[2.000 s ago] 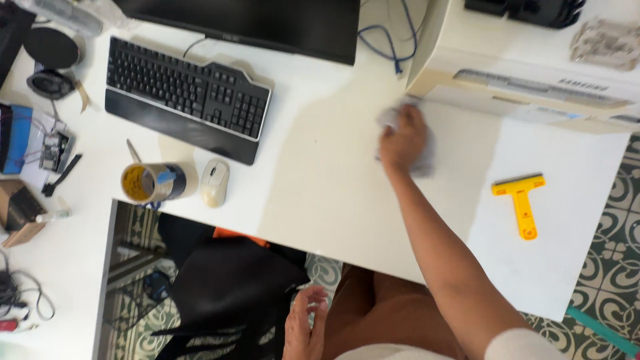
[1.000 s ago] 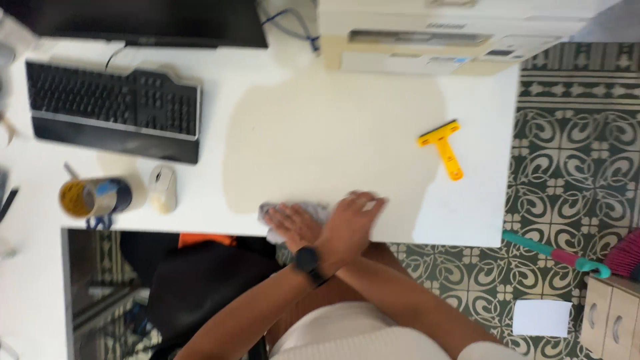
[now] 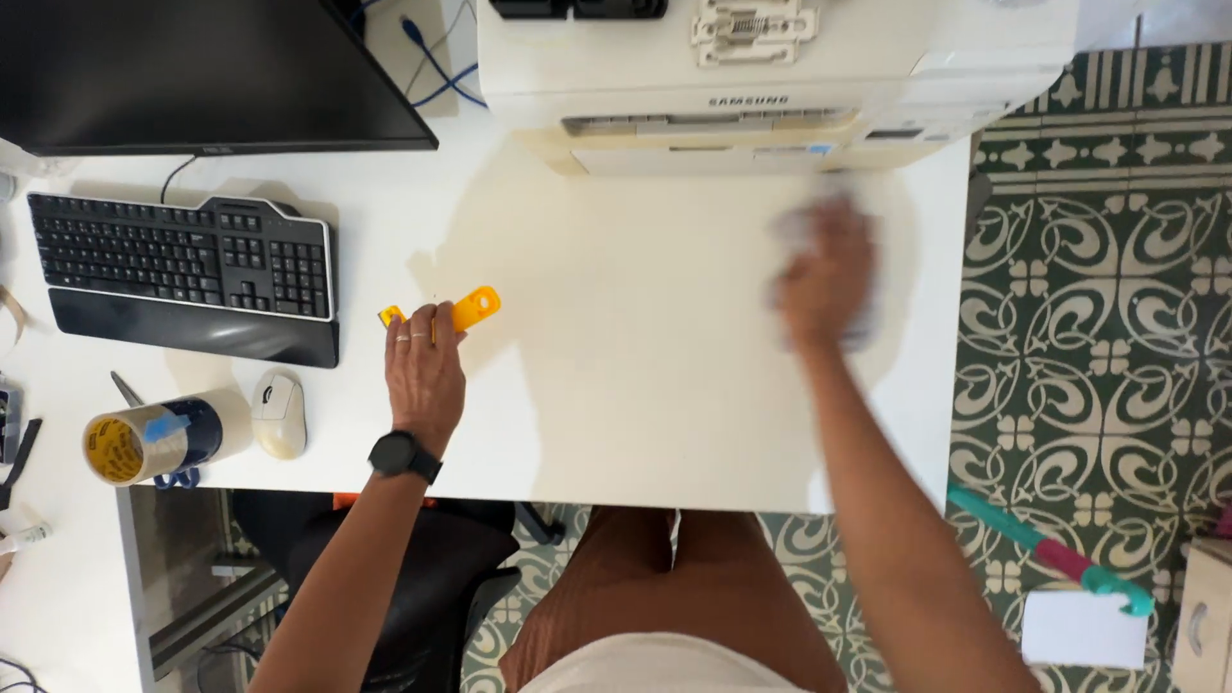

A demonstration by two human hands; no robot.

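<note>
My left hand [image 3: 425, 371], with a black watch at its wrist, grips a yellow plastic scraper [image 3: 474, 309] on the white desk [image 3: 664, 414], right of the keyboard. The scraper's rounded handle end sticks out past my fingers on the right and its head shows on the left. My right hand [image 3: 833, 274] is blurred and presses a greyish cloth [image 3: 789, 231] on the desk's right part, just in front of the printer. Much of the cloth is hidden under the hand.
A white Samsung printer [image 3: 712, 82] spans the desk's back right. To the left are a black monitor [image 3: 202, 77], a keyboard [image 3: 183, 265], a white mouse [image 3: 279, 414] and tape rolls [image 3: 149, 440]. A black chair [image 3: 414, 577] is below the front edge. Patterned floor lies beyond the right edge.
The scraper, lying at the right of the desk in both earlier frames, is now in my left hand further left. My right hand and the cloth have moved from the front edge toward the printer.
</note>
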